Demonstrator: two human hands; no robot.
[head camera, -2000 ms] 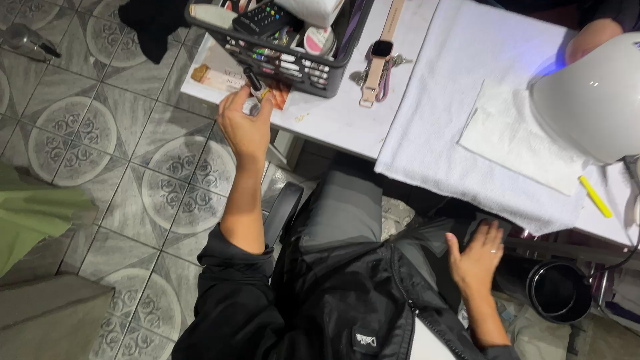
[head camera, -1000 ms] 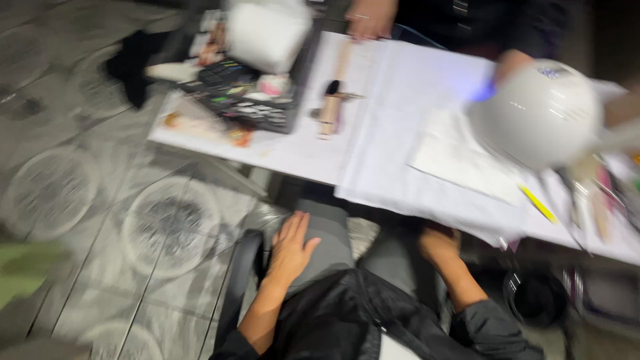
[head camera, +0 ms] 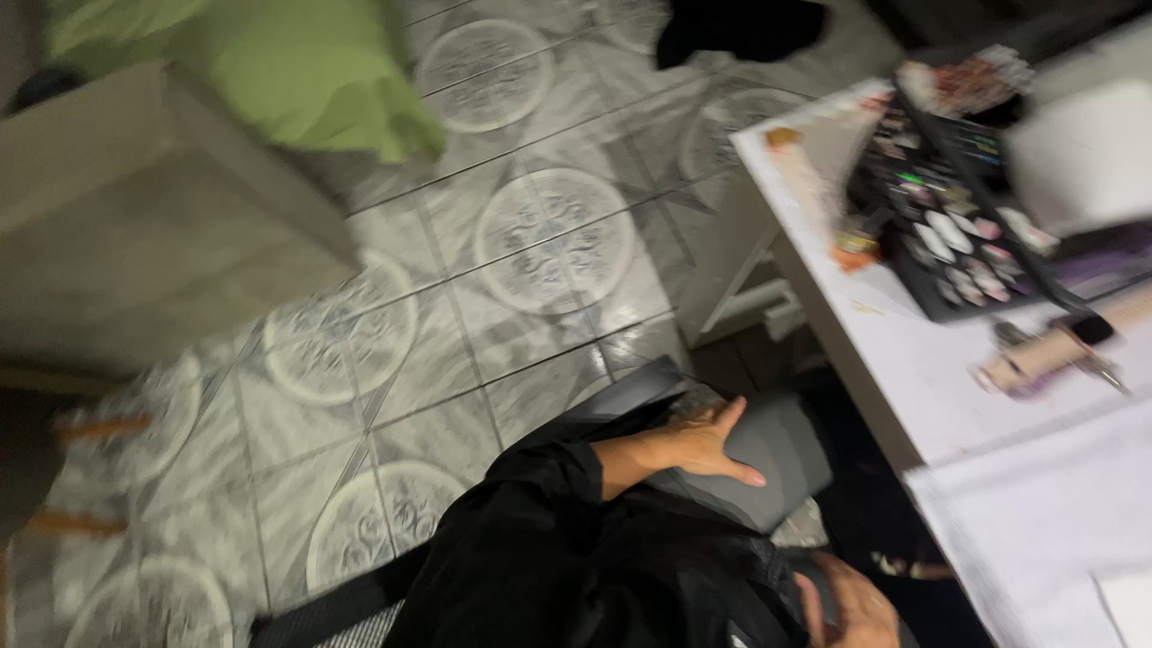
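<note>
My left hand [head camera: 706, 445] rests on my grey-clad thigh with its thumb spread and nothing in it. Lower down, my right hand [head camera: 850, 603] lies over my other leg, partly cut off by the bottom edge; it appears empty, fingers apart. To the right is the white table [head camera: 909, 378], bearing a black basket [head camera: 945, 310] crowded with small items. A smartwatch with a light pink strap [head camera: 1035, 364] lies in front of the basket, beside keys. A white towel [head camera: 1035, 513] covers the nearer part of the tabletop.
A beige upholstered seat or box [head camera: 180, 234] stands at the left, beside green fabric [head camera: 297, 81]. Patterned tiles [head camera: 553, 238] cover the floor. A black cloth [head camera: 742, 27] lies at the top. Part of a chair [head camera: 351, 603] shows below my left arm.
My left hand has left the small bottle by the basket and come down onto my thigh. The view has swung strongly to the left; the white lamp is out of sight.
</note>
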